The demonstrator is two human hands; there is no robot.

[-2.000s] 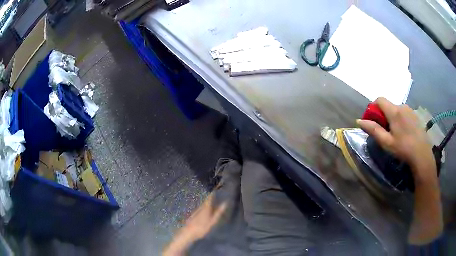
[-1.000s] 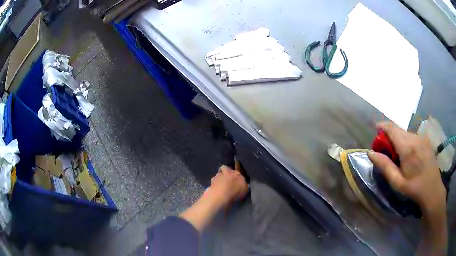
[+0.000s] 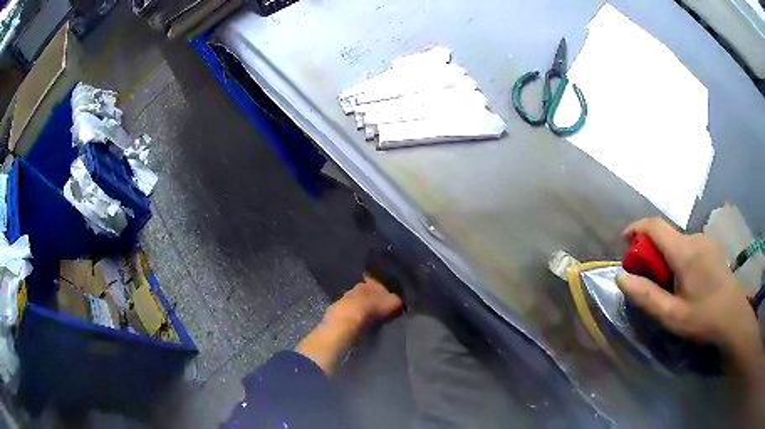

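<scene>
My right hand (image 3: 700, 289) is closed on the red handle of an iron (image 3: 642, 264). The iron's soleplate has a yellowish edge and sits on the grey table cover. A mottled pale end of a narrow strip (image 3: 561, 264) sticks out at the iron's tip; its rest is hidden. My left hand (image 3: 366, 303) is low beside the table's front edge, above my lap, fingers curled; whether it holds anything is unclear. White pressed strips (image 3: 428, 100) lie fanned on the table.
Dark green-handled scissors (image 3: 551, 96) lie beside a white fabric stack (image 3: 642, 109). A pale beige stack (image 3: 731, 235) and a green hose (image 3: 749, 253) are at the right edge. Blue bins (image 3: 101, 356) with scraps stand on the floor at left.
My left hand has come up from my lap towards the table edge, then drawn back slightly left. The iron and right hand sit slightly lower in view, partly because the view shifts.
</scene>
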